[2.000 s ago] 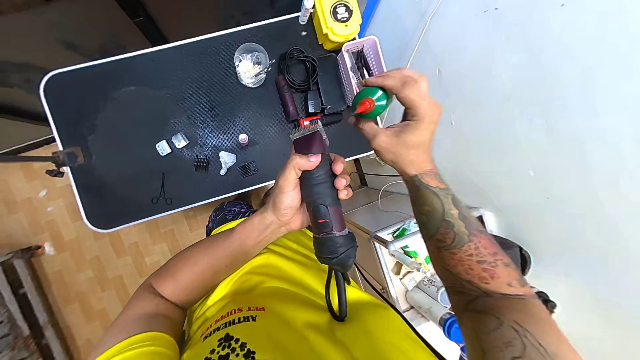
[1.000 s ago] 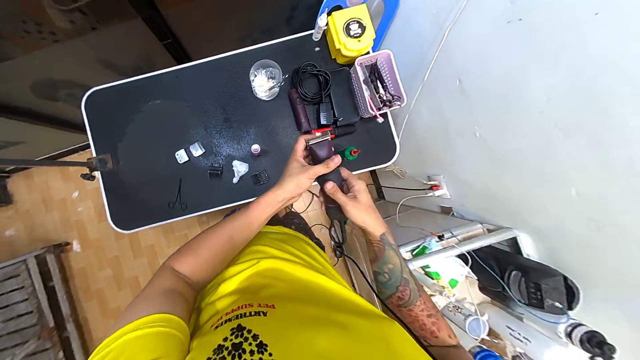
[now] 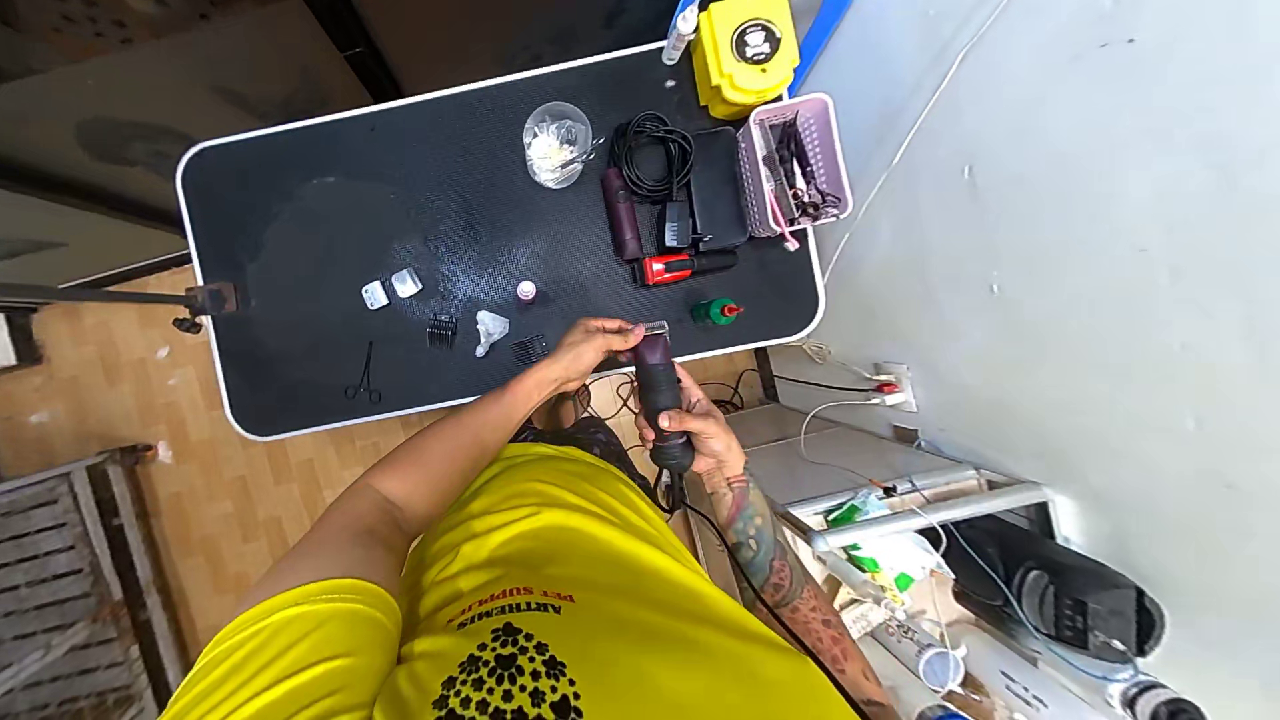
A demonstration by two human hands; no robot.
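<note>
My right hand [image 3: 698, 425] is wrapped around the lower body of a corded dark purple and black hair clipper [image 3: 657, 385], its blade end pointing up at the table's near edge. The fingers of my left hand [image 3: 597, 347] pinch the side of the clipper head by the metal blade. Right of the blade lies a green oil bottle with a red tip [image 3: 717, 311]. Above it on the table are a red and black trimmer [image 3: 685, 267] and a second purple clipper [image 3: 621, 214]. Two loose clipper blades [image 3: 405, 283], black comb guards [image 3: 441, 331] and a small bottle [image 3: 526, 291] lie further left.
The black grooming table [image 3: 300, 230] also bears scissor-like forceps [image 3: 364, 380], a crumpled white tissue [image 3: 490, 332], a clear bowl [image 3: 558, 145], a coiled cable [image 3: 651, 156], a pink basket of tools [image 3: 829, 165] and a yellow container [image 3: 745, 55]. A metal-framed rack [image 3: 935, 515] stands lower right.
The green bottle, in my right hand two seconds ago, lies on the table. My right hand now holds the clipper, which my left hand held before; my left fingers have moved to its head.
</note>
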